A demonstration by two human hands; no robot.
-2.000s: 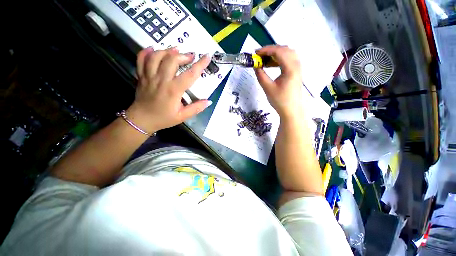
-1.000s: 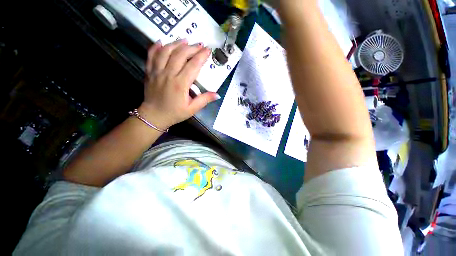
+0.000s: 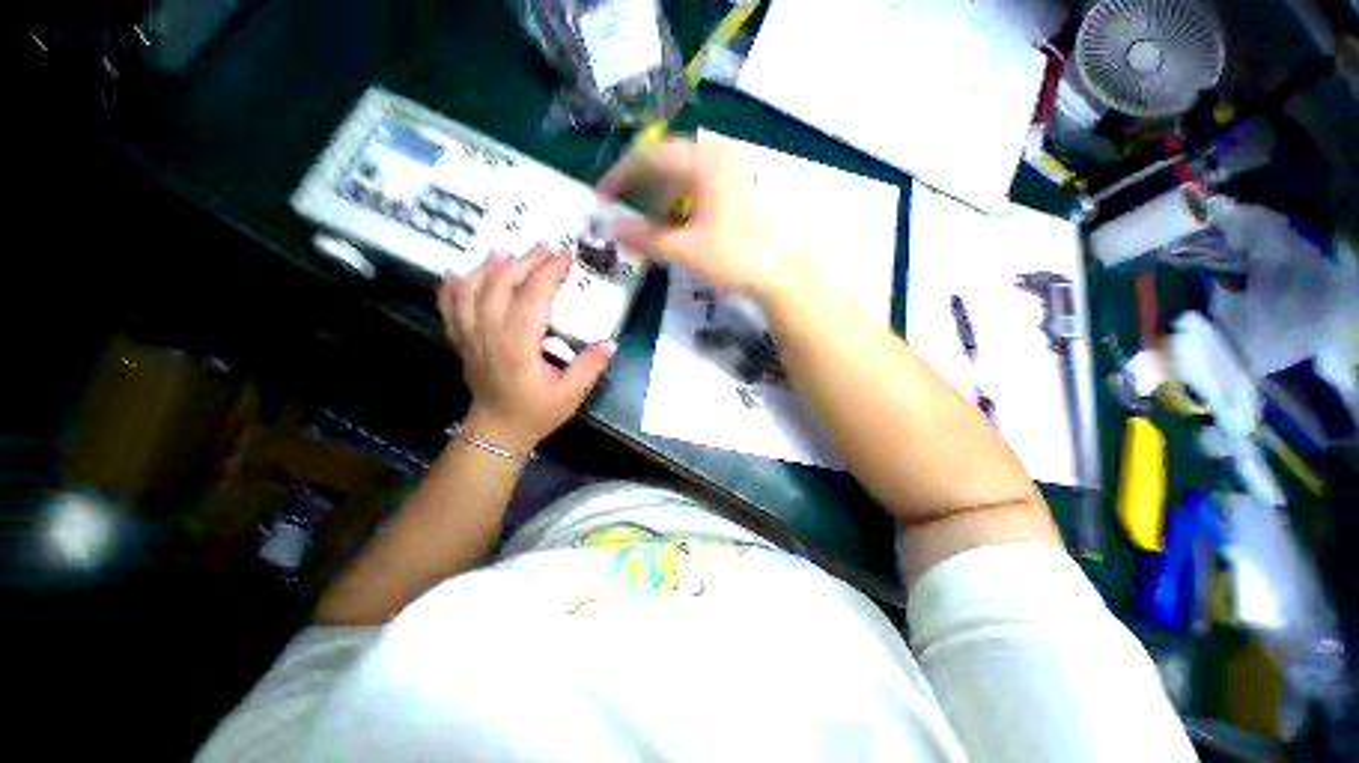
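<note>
The white torque tester (image 3: 507,194) lies at the left of the bench, keypad and blue display at its far left end. My left hand (image 3: 514,336) rests palm down on its near edge, fingers slightly spread, holding nothing visible. The dark chuck (image 3: 598,251) stands on the tester's right end. My right hand (image 3: 701,216) is beside and above the chuck, blurred, fingers curled around the yellow-and-black grip of the torque wrench (image 3: 681,206); most of the tool is hidden. A blurred pile of small dark parts (image 3: 741,350) lies on a paper sheet (image 3: 686,403).
Right of the pile, a pen (image 3: 964,325) and caliper (image 3: 1070,373) lie on another sheet. Beyond are a yellow handle (image 3: 1143,485), blue handles (image 3: 1185,559), a white roll (image 3: 1148,228) and a fan (image 3: 1148,57). A plastic bag (image 3: 619,52) lies behind the tester.
My right hand has come back down from the top edge to the chuck. The view has shifted, so the whole tester, the pen and the caliper now show. My left hand stays on the tester.
</note>
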